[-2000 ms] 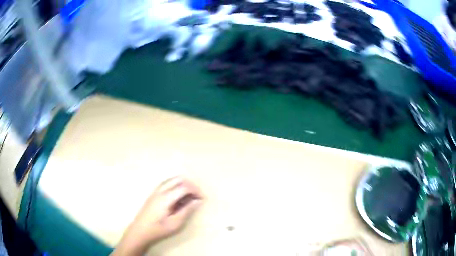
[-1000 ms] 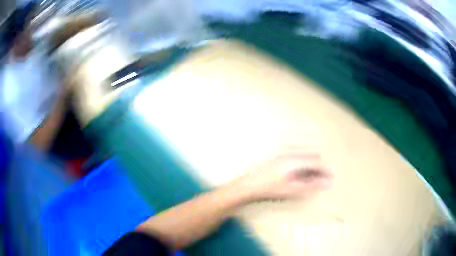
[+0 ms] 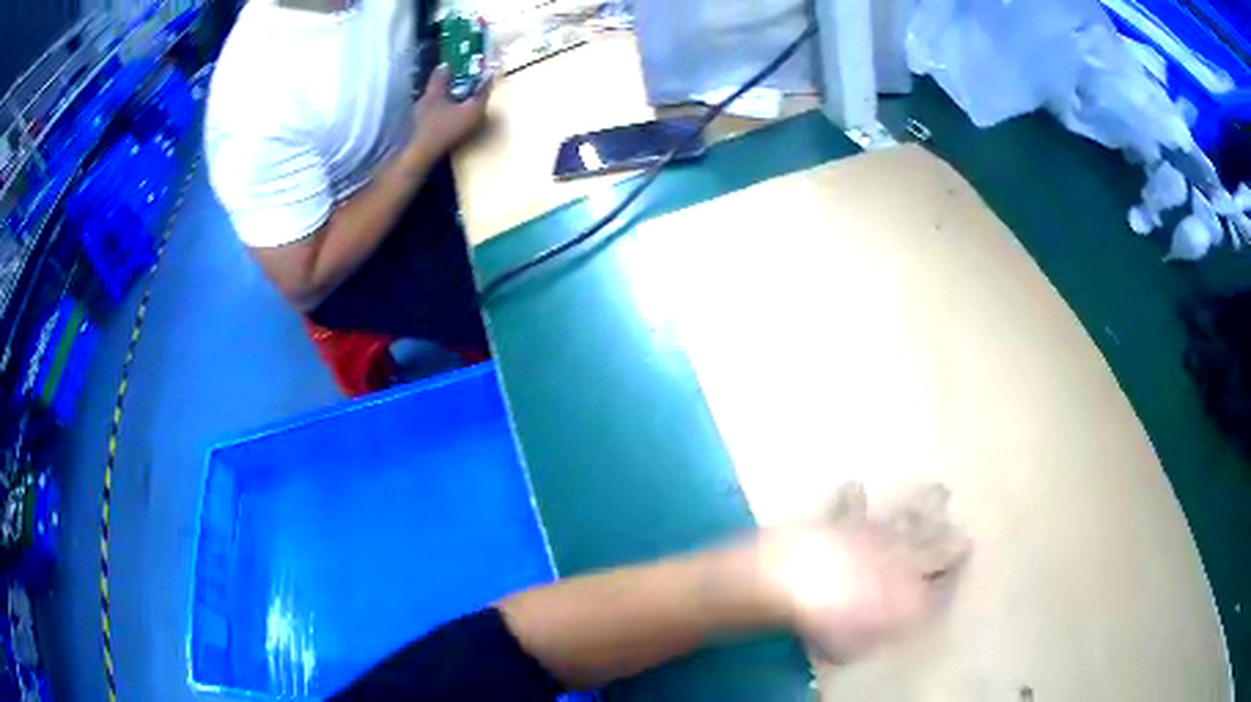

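Note:
My left hand (image 3: 878, 583) reaches in from the bottom, over the tan cardboard sheet (image 3: 988, 398) that lies on the green-topped bench (image 3: 631, 453). The hand is blurred. Its fingers look loosely spread and a little bent, and no held object shows. Whether it touches the sheet cannot be told. My right hand is not in view. A small dark speck (image 3: 1025, 694) lies on the sheet near the bottom edge.
A blue plastic bin (image 3: 384, 507) stands left of the bench. Beyond it a seated person (image 3: 309, 151) holds a green car body (image 3: 462, 55). A phone (image 3: 628, 148) and black cable (image 3: 583, 236) lie at the bench's far end. White bags (image 3: 1008, 69) and dark parts (image 3: 1221, 350) are at the right.
The view has swung left, bringing in the bin, phone and seated person, while the green car bodies at the right have left the picture. My left hand's fingers look more spread than before.

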